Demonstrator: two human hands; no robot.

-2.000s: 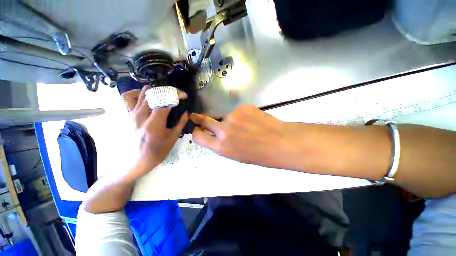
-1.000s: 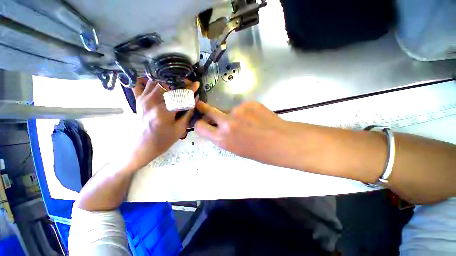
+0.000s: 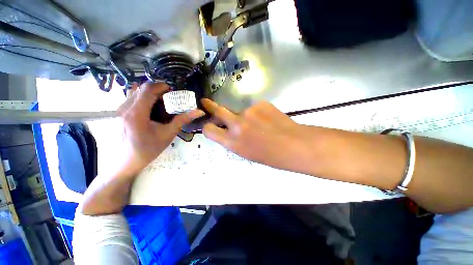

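Observation:
A black piece (image 3: 197,122) lies at the needle area of the sewing machine, mostly hidden by my hands and the white ridged knob (image 3: 179,101). My left hand (image 3: 150,121) curves around its left side, thumb and fingers on the piece behind and below the knob. My right hand (image 3: 244,127) rests at its right edge, with index finger and thumb on the piece. The needle and presser foot are hidden behind the machine head.
The pale machine head (image 3: 129,20) spans the upper left, with tension discs (image 3: 174,66) and thread guides. A black fuzzy block (image 3: 355,20) sits on the steel bed (image 3: 311,77). Dark panels (image 3: 74,155) lie at the table's left. A blue bin (image 3: 158,233) is below the table.
My left hand has shifted left and spread wider around the piece. My right hand has stayed nearly in place. The piece's lower edge shows a little more below the knob.

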